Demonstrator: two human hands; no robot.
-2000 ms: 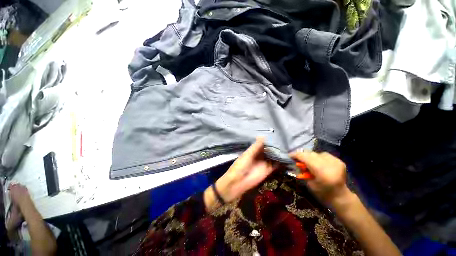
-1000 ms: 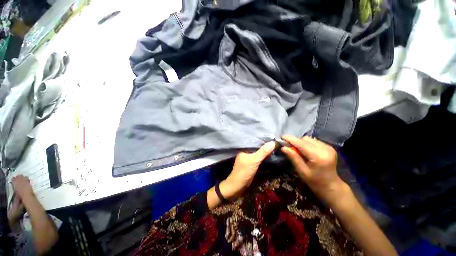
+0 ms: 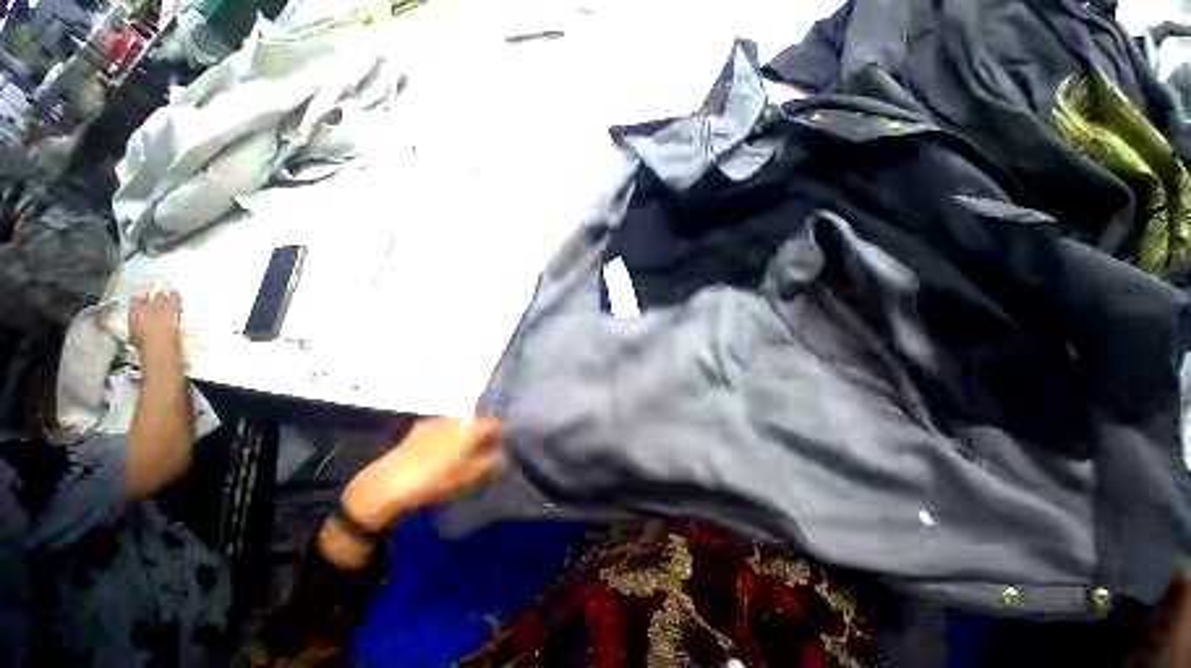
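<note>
A dark grey denim-type garment (image 3: 731, 405) lies over the table's front edge and hangs partly over my lap. Its lighter grey face is up, with a small white label (image 3: 620, 287) near the collar (image 3: 705, 131). Brassy buttons (image 3: 1010, 596) show on its lower right edge. My left hand (image 3: 438, 466) is at the garment's left edge, fingers closed on the cloth, slightly blurred. My right hand is almost wholly out of view; only a blurred bit of skin shows at the lower right rim. The snips are not visible.
Pale garments (image 3: 248, 131) and a black phone-like object (image 3: 276, 294) lie on the white table (image 3: 431, 261). Another person's hand (image 3: 157, 317) rests at the left table edge. Dark garments and a yellow-green cloth (image 3: 1134, 170) are at the upper right. Blue plastic (image 3: 457, 594) is below.
The view has turned left. My left hand has moved from the front band to the garment's left edge. My right hand has moved away to the far right. The garment's front edge has been drawn over my lap.
</note>
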